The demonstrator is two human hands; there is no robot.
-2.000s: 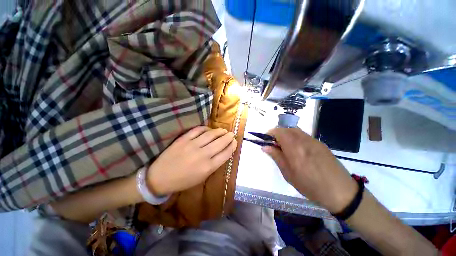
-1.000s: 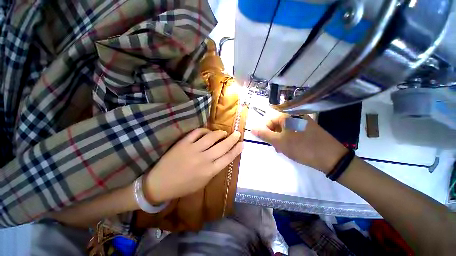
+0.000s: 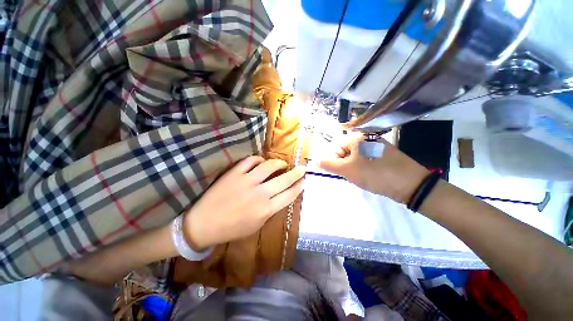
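Brown shell fabric (image 3: 245,257) lies under the sewing machine's needle area (image 3: 320,113), which glows too brightly to show detail. A pale zipper (image 3: 289,219) runs along its right edge. Checked lining (image 3: 157,157) is bunched over the left side. My left hand (image 3: 245,194) lies flat on the brown fabric with its fingertips at the zipper, pressing it down. My right hand (image 3: 371,166) is just right of the needle area, fingers bent towards it. Its fingertips are partly lost in the glare, and I cannot tell whether they hold anything. No snips are visible.
The machine head (image 3: 433,69) overhangs at the upper right. A black glossy rectangle (image 3: 425,147) and a small brown piece (image 3: 465,153) lie on the machine bed. A marked strip (image 3: 389,252) follows the table's front edge. Below are brown offcuts (image 3: 132,301) and a blue bin (image 3: 157,307).
The black snips seen in my right hand two seconds ago no longer show. That hand has moved up to the needle area. My left hand has shifted slightly, its fingertips now over the zipper.
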